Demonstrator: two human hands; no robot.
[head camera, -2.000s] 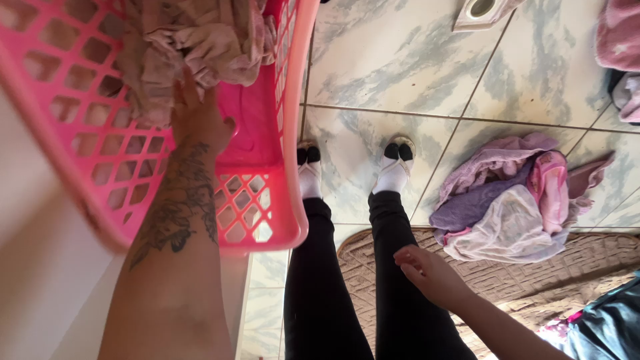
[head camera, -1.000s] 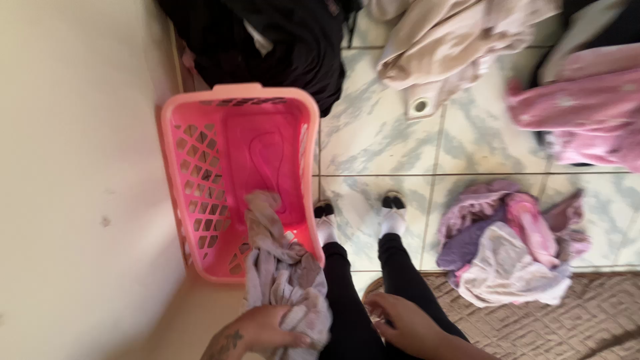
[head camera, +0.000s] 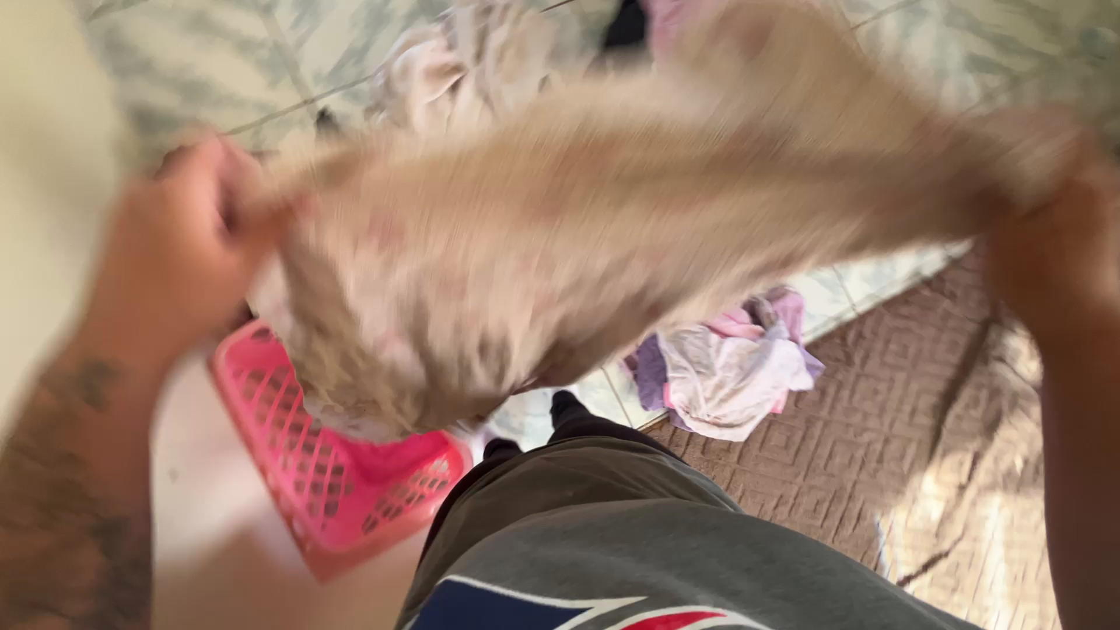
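A beige cloth garment with faint pinkish patches is stretched wide between my hands, blurred by motion. My left hand grips its left end, and my right hand grips its right end, also blurred. Below the garment's left part stands a pink plastic laundry basket with lattice walls, partly hidden by the cloth. Beneath the garment's lower right edge, a pile of white, pink and purple clothes lies on the floor.
A light beige clothes heap lies on the marbled tiles ahead, with a pink piece and a dark one beside it. A brown patterned textile covers the floor at right. A pale wall borders the left.
One second ago the cloth hung bunched from my left hand over the basket; now both hands hold it raised and spread. Two seconds ago my left hand was inside the basket. The view has turned.
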